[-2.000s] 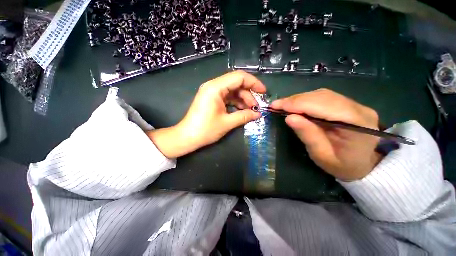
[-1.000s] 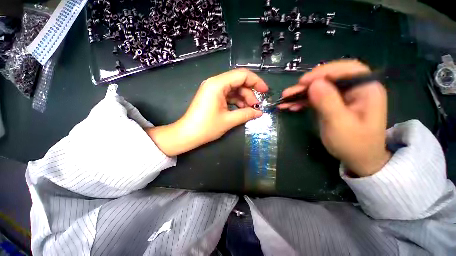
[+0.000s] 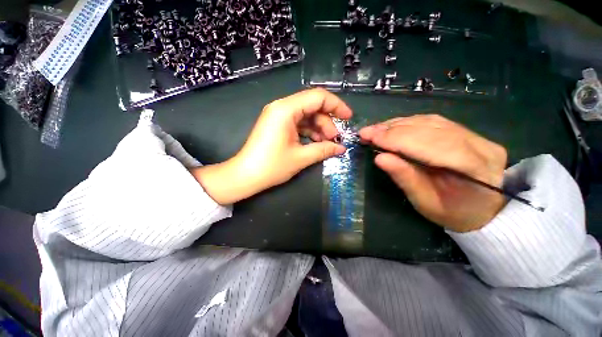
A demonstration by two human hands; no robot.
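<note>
My left hand (image 3: 287,141) pinches a small dark metal part (image 3: 338,139) between thumb and fingertips, above the upper end of a shiny strip. My right hand (image 3: 442,164) holds slim black tweezers (image 3: 462,176) like a pen, their tip end close to the small part. Whether the tip touches the part cannot be told. The strip (image 3: 342,204) lies upright on the dark green mat, glaring white at the top and blue below, with a clear lower end. My left fingers partly hide its top.
A left clear tray (image 3: 218,80) holds a heap of metal parts. A right clear tray (image 3: 323,86) has fewer, spread out. A bag of parts (image 3: 30,85) with a printed paper strip (image 3: 74,41) lies far left; a wristwatch (image 3: 587,97) lies far right.
One second ago my right hand was raised, turned and blurred. It is now lower and flatter, with the tweezers slanting down to the right. My left hand has barely moved.
</note>
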